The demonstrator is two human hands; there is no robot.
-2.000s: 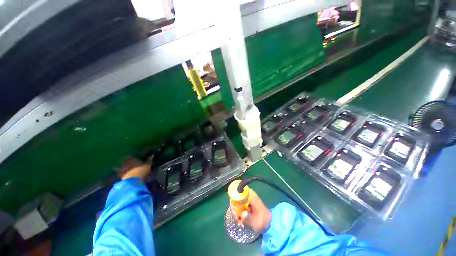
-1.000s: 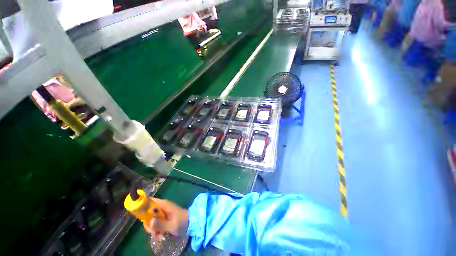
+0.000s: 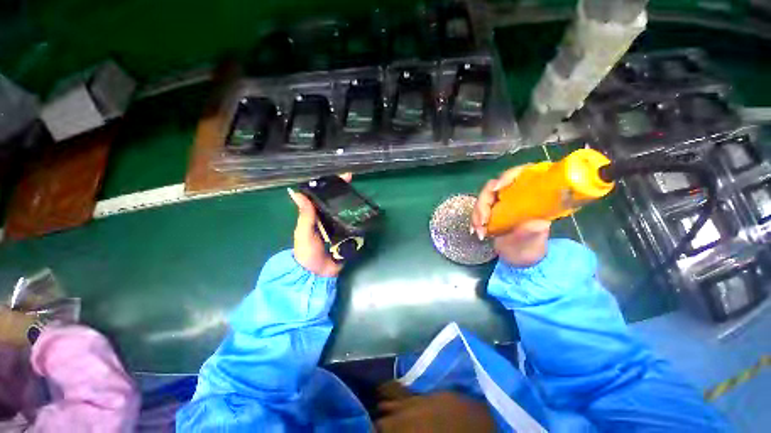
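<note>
My left hand point(image 3: 313, 241) holds a black flip phone point(image 3: 342, 207) above the green bench, with pale marks showing on its upper face. My right hand point(image 3: 520, 237) grips the fat yellow electric screwdriver point(image 3: 545, 193), its cord end pointing right and its tip hidden at my fingers. The round speckled screw dish point(image 3: 456, 230) lies on the bench just left of and partly under my right hand. The left blister tray point(image 3: 363, 156) with rows of black phone units lies behind the phone.
The right blister trays point(image 3: 651, 182) hold more phone units at the right, with the black cord point(image 3: 706, 211) over them. A pale wrapped post point(image 3: 583, 63) stands between the trays. Brown boards point(image 3: 63, 182) and a white box point(image 3: 84, 100) are at left. A person's pink sleeve point(image 3: 84, 380) is lower left.
The view has swung back left and down from the aisle. My left hand is in view again, now with a phone in it. My right hand still holds the screwdriver by the dish.
</note>
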